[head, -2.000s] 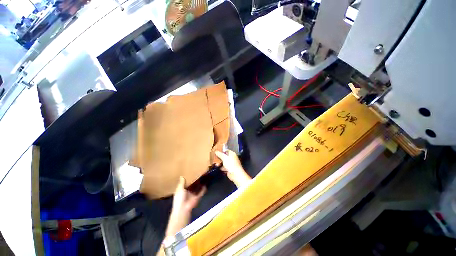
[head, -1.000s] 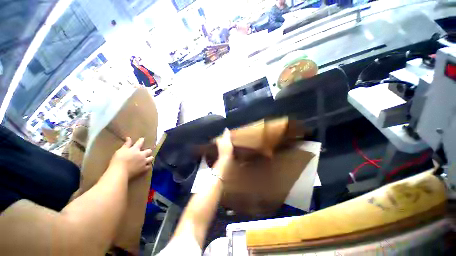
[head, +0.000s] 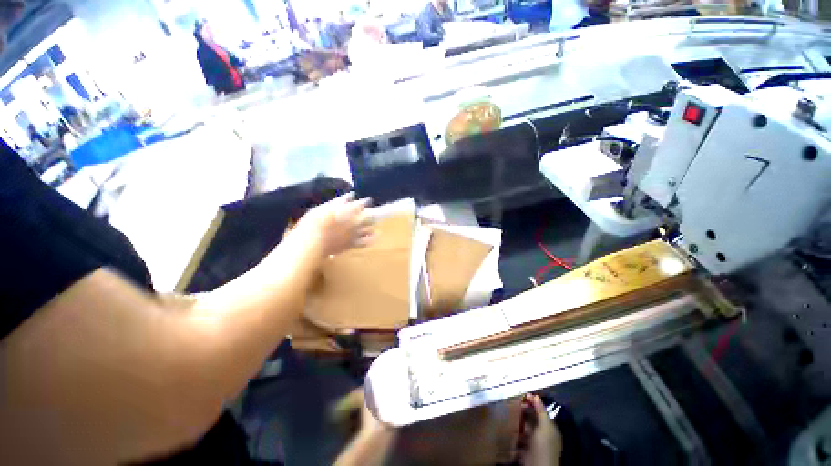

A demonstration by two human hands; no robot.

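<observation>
Brown fabric panels (head: 369, 282) lie stacked left of the machine's narrow bed (head: 387, 387), some over white sheets. A bare arm with a black sleeve reaches in from the left, its hand at the stack; it appears to be another person's. Below the bed, my left hand (head: 366, 439) is blurred and cut off by the lower edge, its fingers unclear. My right hand (head: 544, 439) is at the right edge of another brown panel (head: 465, 439), fingers curled on it. The bed partly hides this panel. A yellow guide strip (head: 588, 284) lies on the bed.
The white sewing head (head: 752, 177) with a red switch stands at the right. A white side table (head: 583, 187) is left of it, with red tubes (head: 551, 261) below. A black tray (head: 392, 159) is behind the stack. A person (head: 219, 62) stands in the background.
The view has turned, showing more of the machine. The black-sleeved arm's hand has gone from a panel at the left to the stack. Two hands now show below the bed with a brown panel.
</observation>
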